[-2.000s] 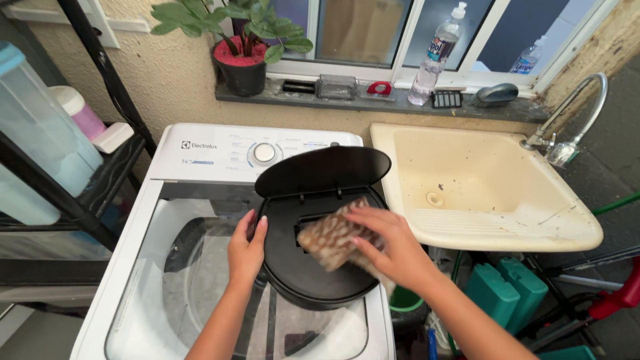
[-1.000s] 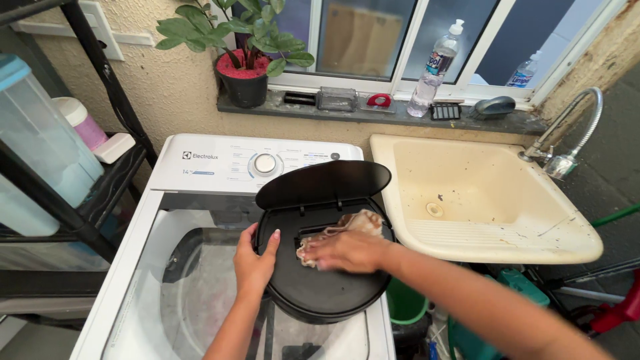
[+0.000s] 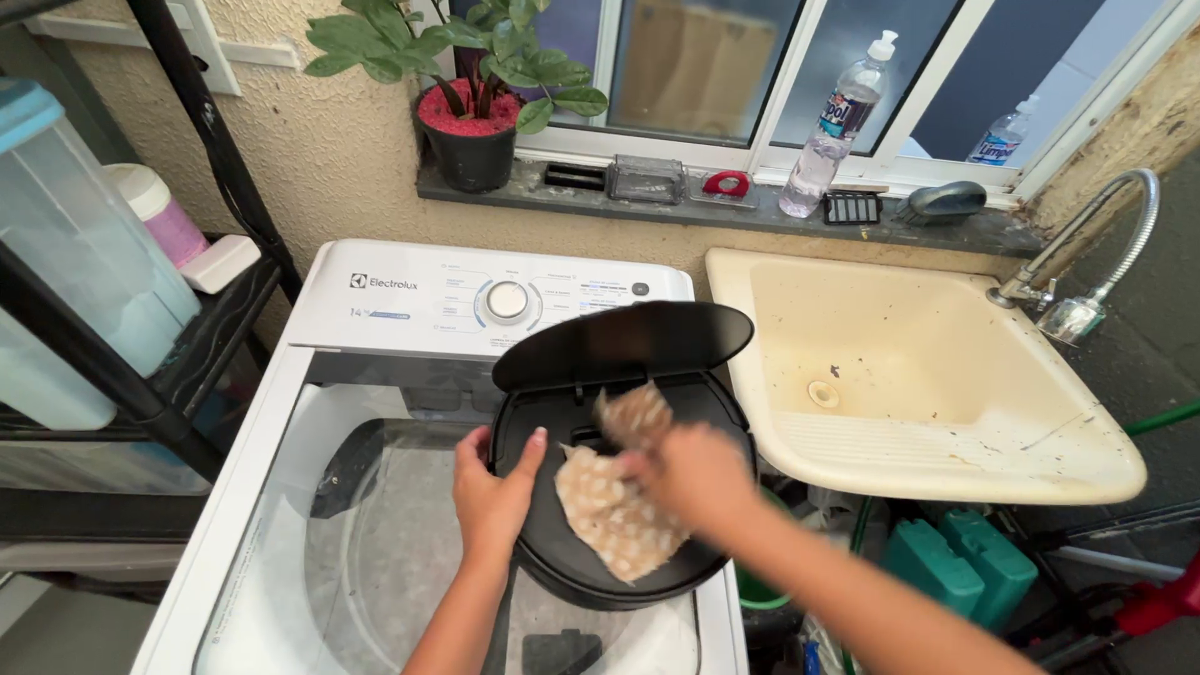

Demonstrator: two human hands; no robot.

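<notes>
A round black plastic container (image 3: 553, 525), its hinged flap (image 3: 628, 342) raised, is held above the glass lid of a white top-load washing machine (image 3: 412, 281). My left hand (image 3: 492, 487) grips its left rim, with the thumb over the top surface. In my right hand (image 3: 698, 469), which is blurred, is a beige and white patterned cloth (image 3: 619, 525). The cloth lies across the container's top and partly bunches up near the flap hinge. A small slot shows beside the cloth; the hand and cloth hide the rest of the recess.
A cream utility sink (image 3: 900, 375) with a flexible metal faucet (image 3: 1125, 253) stands right of the machine. On the sill behind are a potted plant (image 3: 469, 131), a clear bottle (image 3: 834, 136), a filter part (image 3: 851, 207) and a brush (image 3: 947, 202). A black shelf (image 3: 216, 328) with containers is at left.
The cloth, bunched under my right hand a second ago, now hangs more spread toward the front of the container's top. My left hand stays on the left rim.
</notes>
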